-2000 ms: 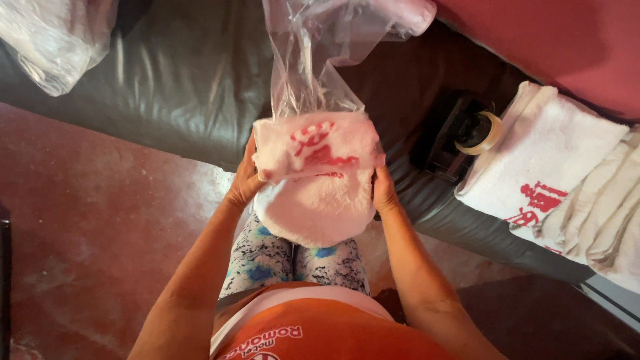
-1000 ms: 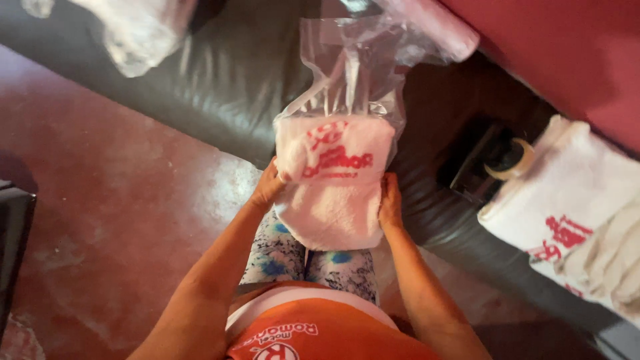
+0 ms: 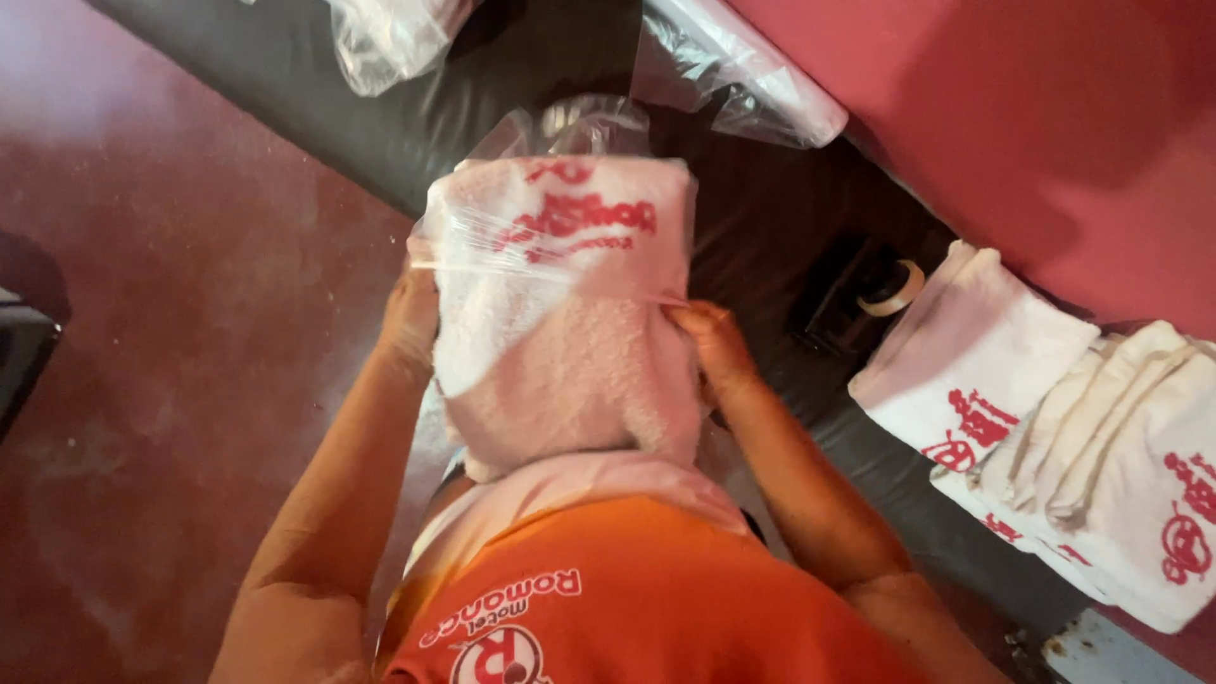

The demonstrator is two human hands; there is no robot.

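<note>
A folded white towel with red print (image 3: 560, 380) rests against my lap, its upper part inside a clear plastic bag (image 3: 494, 237). The bag's edge crosses the towel at a slant below the print. On the towel's left side my left hand (image 3: 413, 304) grips the bag's edge and the towel, its fingers partly hidden beneath. My right hand (image 3: 708, 332) pinches the bag's edge at the right side of the towel, fingers curled under.
Folded white towels with red print (image 3: 997, 380) lie on the dark padded seat (image 3: 313, 133) at right. Near them is a tape roll in a black dispenser (image 3: 855, 294). A clear plastic roll (image 3: 760, 76) lies by the red wall; more clear plastic (image 3: 389, 47) is at upper left.
The bag's edge has come down over the towel's printed upper part. The towel and both hands have come closer to my body.
</note>
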